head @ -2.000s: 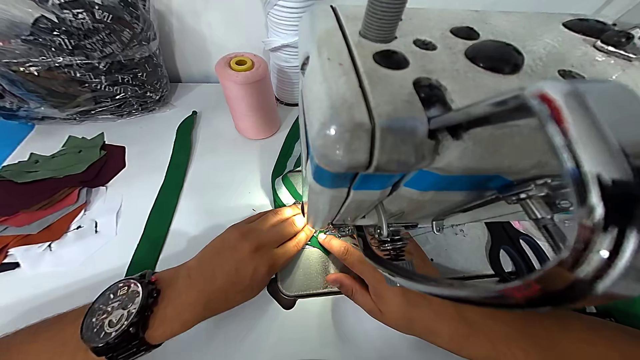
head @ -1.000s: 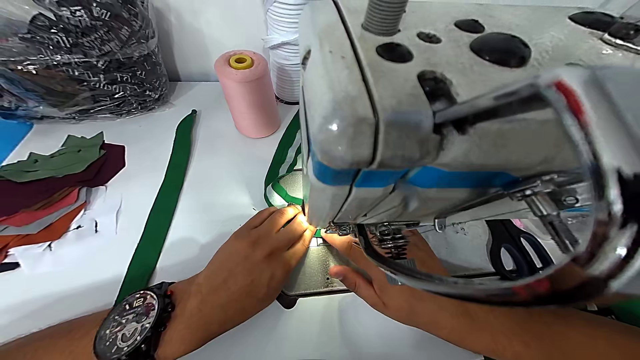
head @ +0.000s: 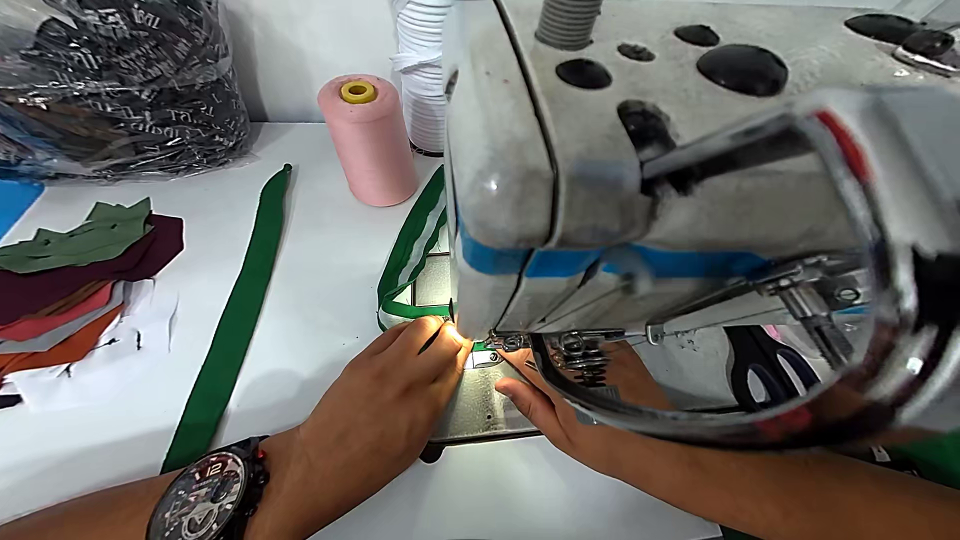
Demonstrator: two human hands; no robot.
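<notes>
A sewing machine with a blue stripe fills the right half of the head view. Close to its lit needle area, my left hand has its fingers bunched on a green fabric strip with a white stripe, which loops behind the machine's head. My right hand lies at the other side of the presser foot, thumb apart, its fingers partly hidden behind machine parts. A bit of green fabric shows under the foot. Both hands are over the metal plate.
A pink thread cone and a white cord roll stand behind. At the left lie a long green strip, fabric pieces in several colours and a plastic bag of dark labels. Dark-handled scissors lie at right.
The striped green strip behind the machine's head has shifted and its loop lies differently. Both hands stay beside the presser foot with only small moves.
</notes>
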